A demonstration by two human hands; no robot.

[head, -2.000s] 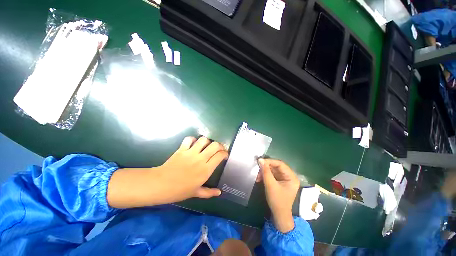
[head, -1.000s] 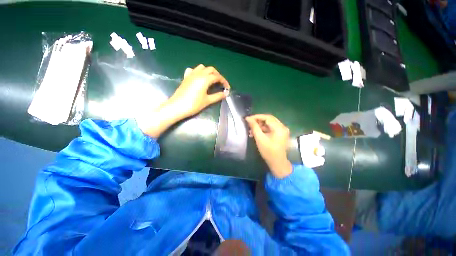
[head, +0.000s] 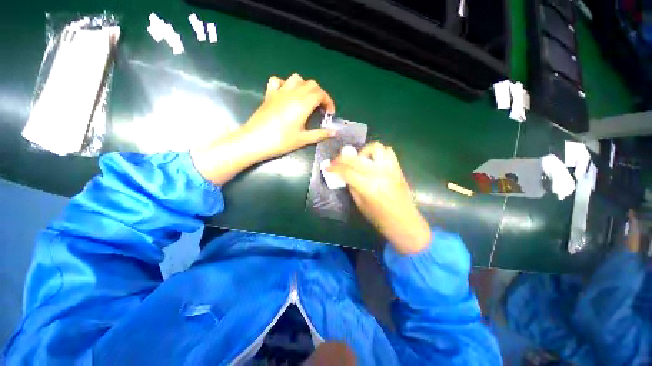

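Observation:
A smartphone (head: 327,204) with a greyish film on its screen lies on the green bench in front of me. My left hand (head: 293,118) is at the phone's top left corner, its thumb and fingertips at the small white tab (head: 327,119). Whether it grips the tab is hard to tell. My right hand (head: 368,179) holds a small white wiping cloth (head: 332,176) against the middle of the phone. Its fingers hide the phone's right side.
Film stack in a plastic bag (head: 73,86) far left. White strips (head: 166,33) upper left. Black foam trays (head: 400,43) at the back; a second tray (head: 559,68) further right. Yellowish stick (head: 460,189), bottle with red-yellow label (head: 511,177) and white scraps (head: 557,177) right. Blue sleeve (head: 615,293) lower right.
My right hand has taken up the white cloth from the bench on the right and brought it onto the phone. My left hand moved from the phone's left edge to its top corner.

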